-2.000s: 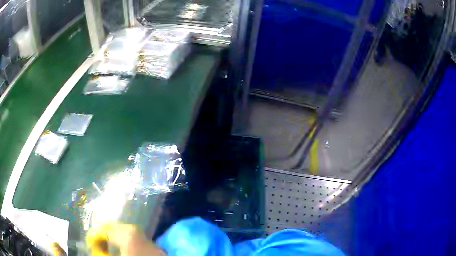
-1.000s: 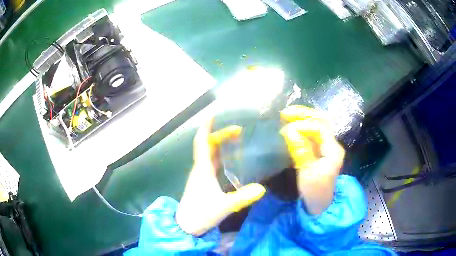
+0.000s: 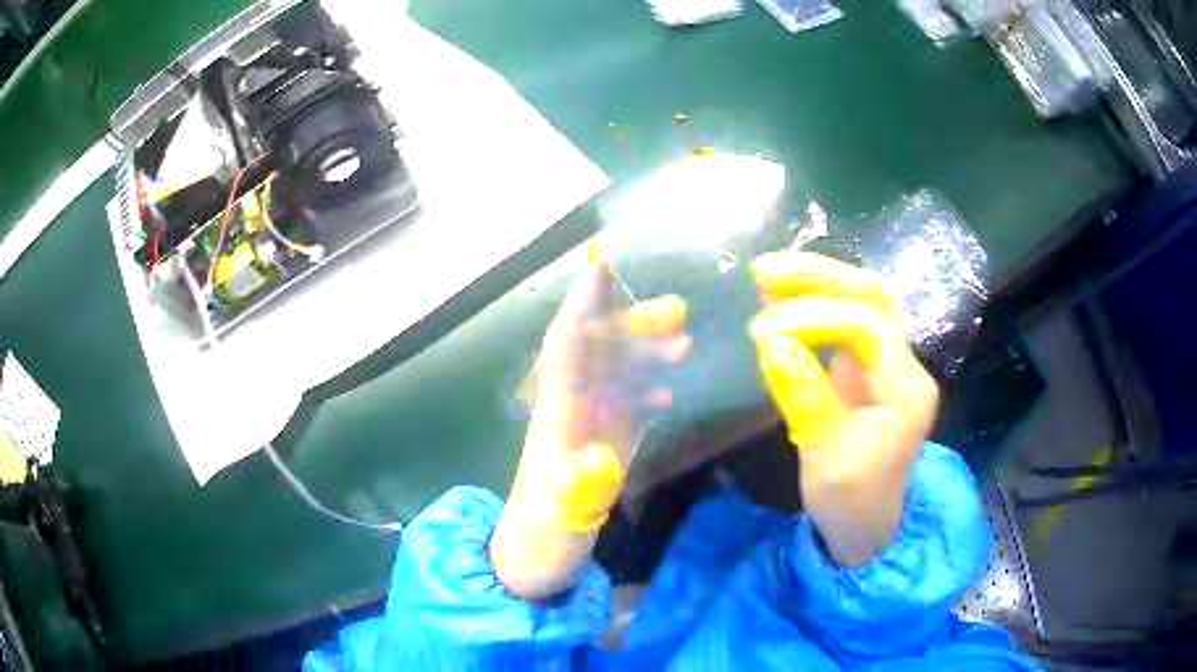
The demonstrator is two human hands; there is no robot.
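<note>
My left hand [image 3: 578, 407], with yellow finger cots, is upright in front of me and holds a thin clear pane [image 3: 630, 374] by its edges; the pane is blurred and nearly invisible. My right hand [image 3: 840, 361], also with yellow cots, is just right of it, thumb and fingertips pinched together; whether a thin film is between them cannot be told. An open projector unit [image 3: 282, 164] with black parts, a round lens and red and yellow wires lies on a white foam sheet [image 3: 473, 171] at the upper left.
Crinkled clear film [image 3: 925, 269] lies at the right bench edge. Pale panes [image 3: 798, 11] and plastic bags [image 3: 1050, 59] are at the top right. A pale cord [image 3: 309, 496] trails from the foam. A label sheet [image 3: 26, 410] and a black tool [image 3: 63, 551] are at far left.
The pane has turned from facing me to nearly edge-on in my left hand. My right hand has moved slightly right, away from it. The view has shifted a little.
</note>
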